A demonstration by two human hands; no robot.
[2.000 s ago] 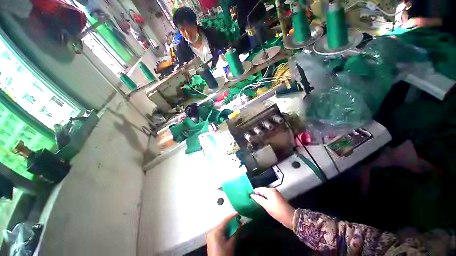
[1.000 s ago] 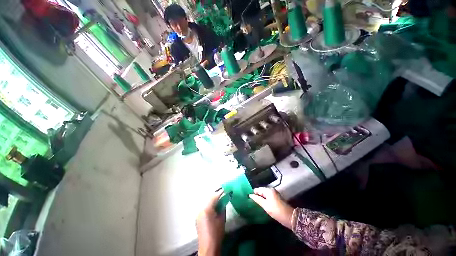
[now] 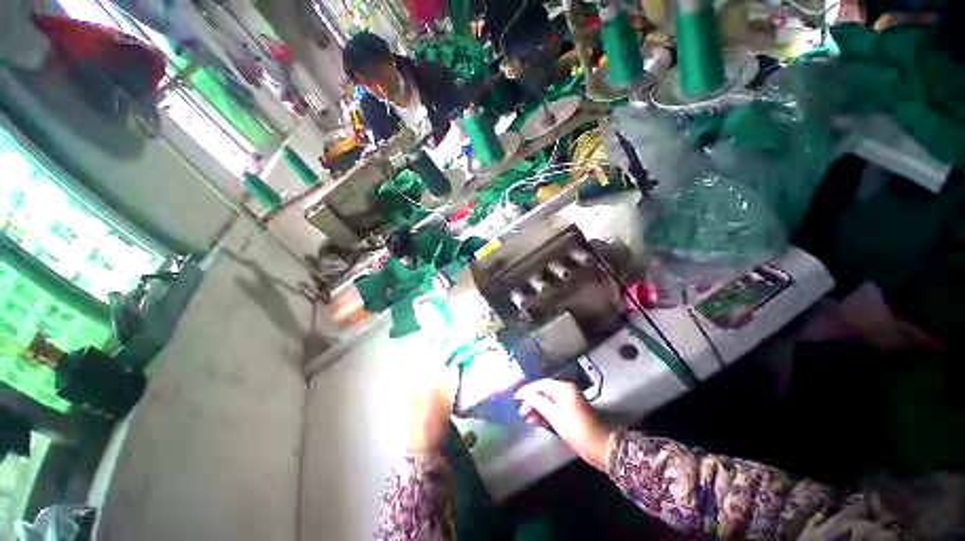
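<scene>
The grey-brown overlock machine [image 3: 552,283] with its row of round knobs stands on the white machine table [image 3: 349,433]. A green fabric piece [image 3: 470,452] shows as a strip beside my left hand and runs down toward the table's front edge; its upper part is washed out by the lamp glare. My left hand [image 3: 429,407] lies left of the needle area, blurred and overexposed, its fingertips lost in the glare. My right hand [image 3: 563,414] is in front of the machine with fingers bent at a dark bluish patch; whether it grips cloth cannot be told.
A crinkled clear plastic bag [image 3: 714,217] and a phone or printed card [image 3: 744,296] lie right of the machine. Green thread cones [image 3: 699,53] stand behind. Green cloth [image 3: 394,285] is heaped at the table's far left. A person [image 3: 397,90] sits beyond, near another machine.
My left hand has moved forward and up toward the needle area, with its patterned sleeve now in view. My right hand stays near the machine front. The green piece is no longer spread between both hands.
</scene>
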